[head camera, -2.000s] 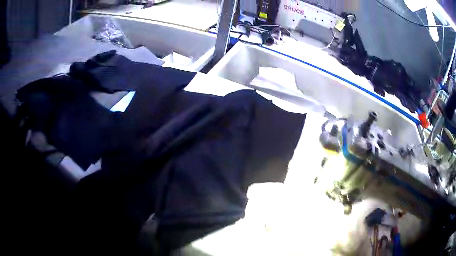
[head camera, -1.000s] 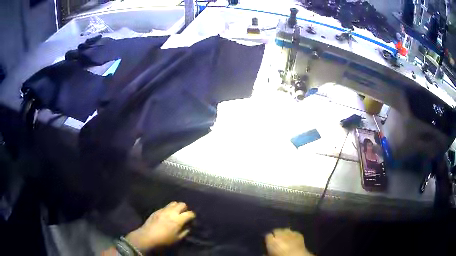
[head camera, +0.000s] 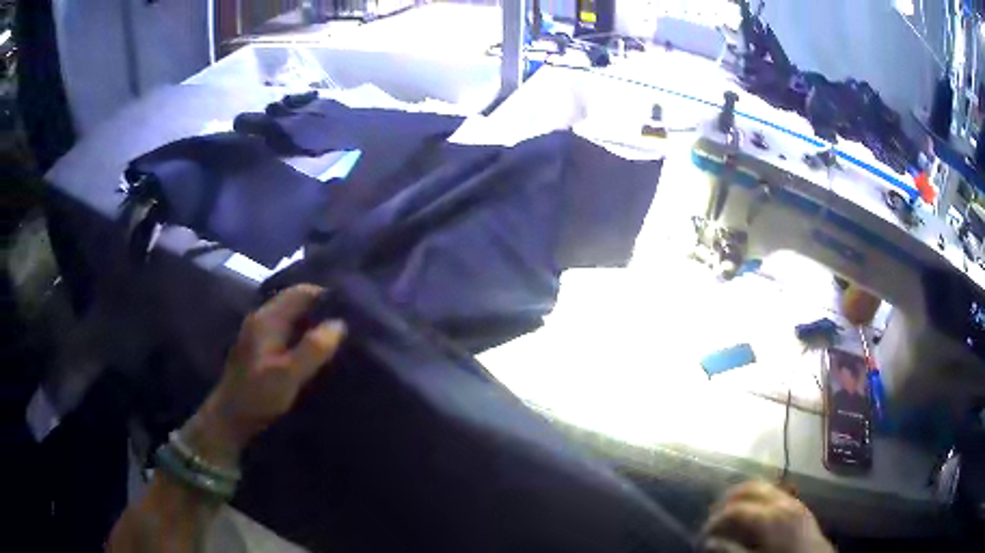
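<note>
My left hand (head camera: 270, 362), with a band at the wrist, is closed on the upper edge of a large dark fabric panel (head camera: 432, 443) at the table's front edge. My right hand (head camera: 765, 521), blurred and cut by the bottom edge, is at the panel's right end; its fingers look curled on the fabric. The panel hangs between both hands. More dark fabric pieces (head camera: 475, 238) lie draped on the left of the sewing table. A small teal piece (head camera: 728, 360) lies on the bright table.
The sewing machine head (head camera: 842, 227) stands at right, with its needle area (head camera: 719, 246) lit. A smartphone (head camera: 848, 410) with a lit screen, a blue-handled tool (head camera: 876, 389) and a cable (head camera: 787, 432) lie below it. A dark fabric heap (head camera: 842, 103) lies at the back right.
My left hand has moved up and left and lifted the dark panel's edge. My right hand has moved right. The view has shifted, so the table things appear lower and further right.
</note>
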